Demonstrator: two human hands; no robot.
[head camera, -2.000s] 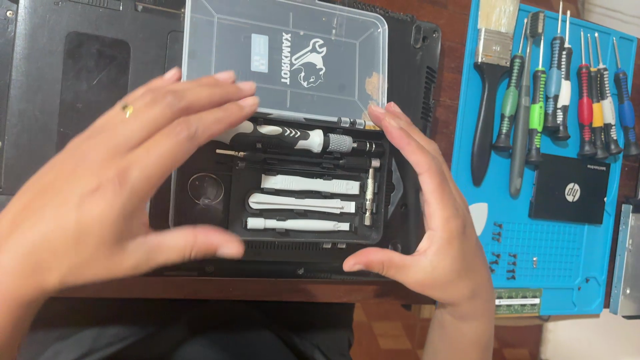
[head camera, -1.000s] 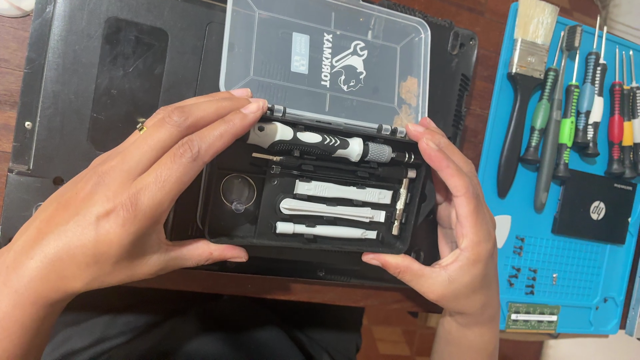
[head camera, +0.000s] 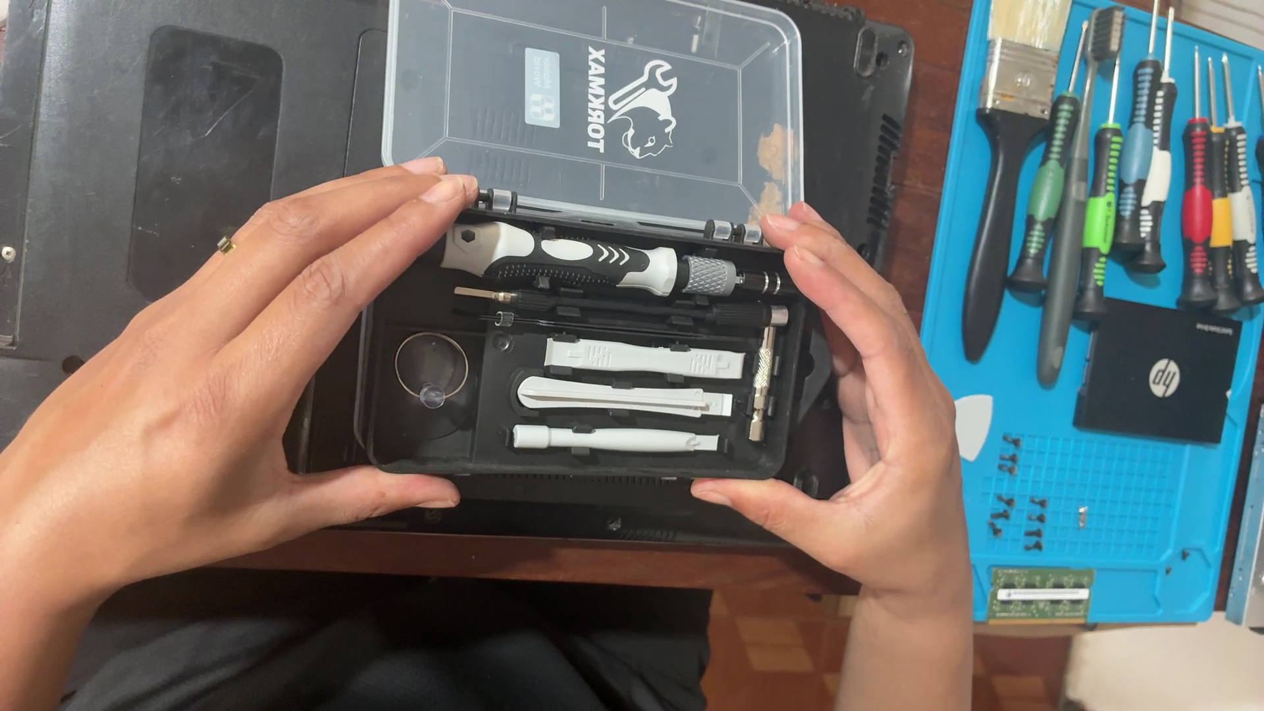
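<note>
A Torxmax tool case (head camera: 425, 456) with its clear plastic lid (head camera: 474, 89) raised lies above the laptop's black underside. My left hand (head camera: 247, 365) grips its left end, and my right hand (head camera: 869, 395) grips its right end, thumbs at the near edge. Inside are a black and white screwdriver handle (head camera: 583, 259), white pry tools (head camera: 642, 358), a knurled metal bit piece (head camera: 762, 385) along the right wall, and a suction cup with a metal ring (head camera: 432, 397) in the left compartment. Whether the case touches the laptop (head camera: 59, 197) is hard to tell.
Right of the laptop, a blue silicone mat (head camera: 953, 346) holds a flat brush (head camera: 997, 227), several precision screwdrivers (head camera: 1098, 212), an HP solid-state drive (head camera: 1126, 380), a white pick (head camera: 973, 427), small screws (head camera: 1034, 523) and a green memory module (head camera: 1040, 595). The wooden table edge (head camera: 553, 560) runs below.
Two seconds ago both hands were apart around the case; now they hold its two ends. The view has shifted somewhat.
</note>
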